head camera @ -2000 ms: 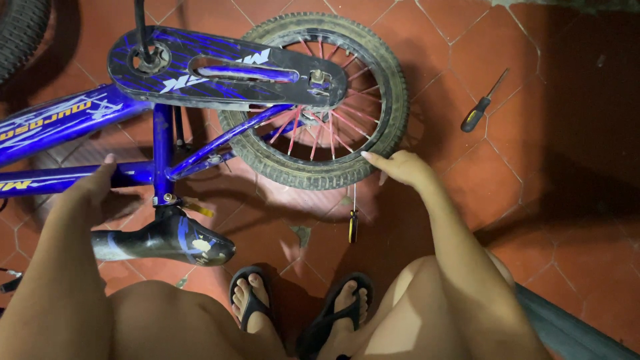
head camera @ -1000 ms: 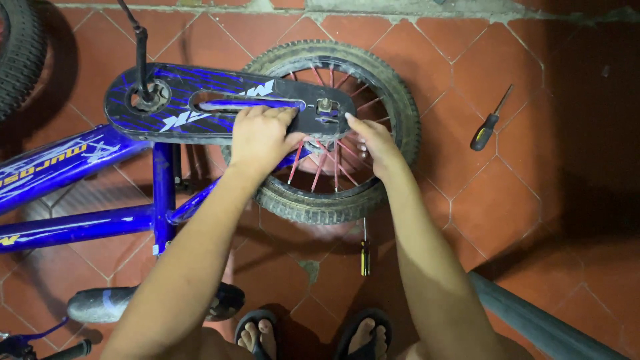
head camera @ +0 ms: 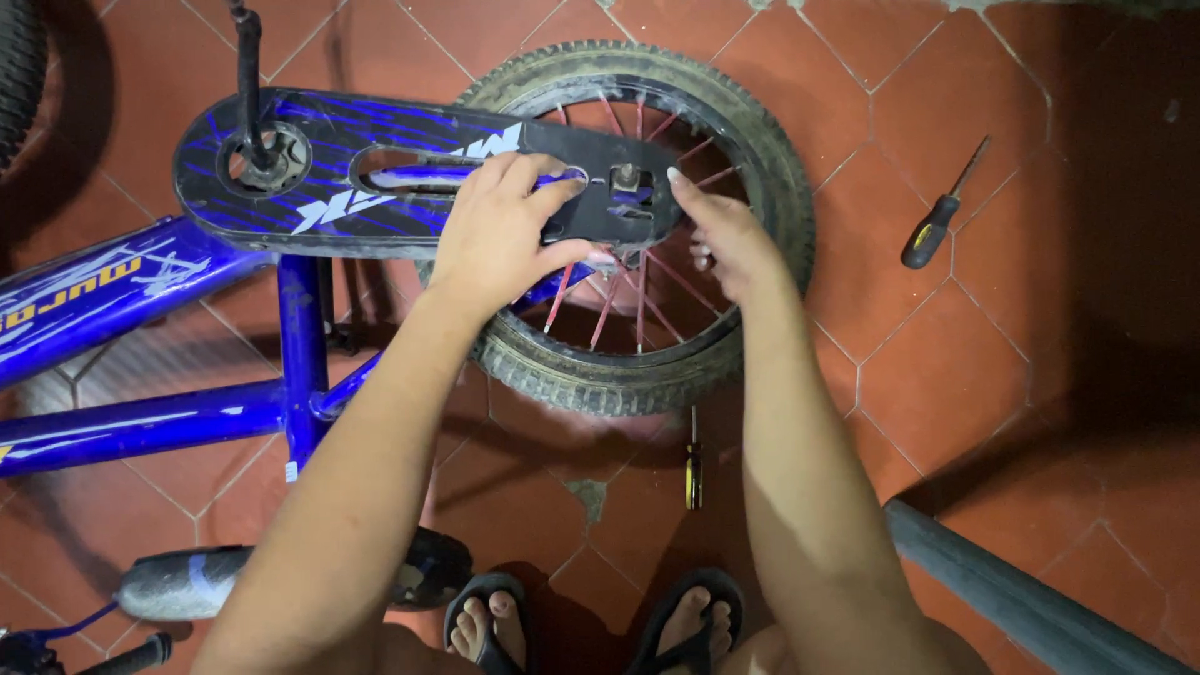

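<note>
A blue bicycle frame (head camera: 141,422) lies on its side on the floor, its chain guard (head camera: 394,220) uppermost. My left hand (head camera: 502,220) grips the guard, fingers in its long slot and thumb at the lower edge. My right hand (head camera: 727,230) is at the guard's rounded rear end, thumb up against or just beside it, other fingers curled over the spokes; whether it touches is hard to tell. Under the guard is the rear wheel, with a knobby tire (head camera: 600,389) and red spokes. The axle end (head camera: 626,176) shows through the guard's small opening.
A black-handled screwdriver (head camera: 930,232) lies on the tiles at right; a yellow-and-black-handled one (head camera: 694,476) lies below the tire. The crank arm (head camera: 249,84) stands at upper left, the saddle (head camera: 187,583) at lower left. A grey tube (head camera: 1022,591) crosses lower right. Another tire (head camera: 21,80) is at the left edge.
My left hand has moved from the frame tube onto the chain guard. My right hand has moved from the tire's lower right side up to the guard's rear end. The view has come closer.
</note>
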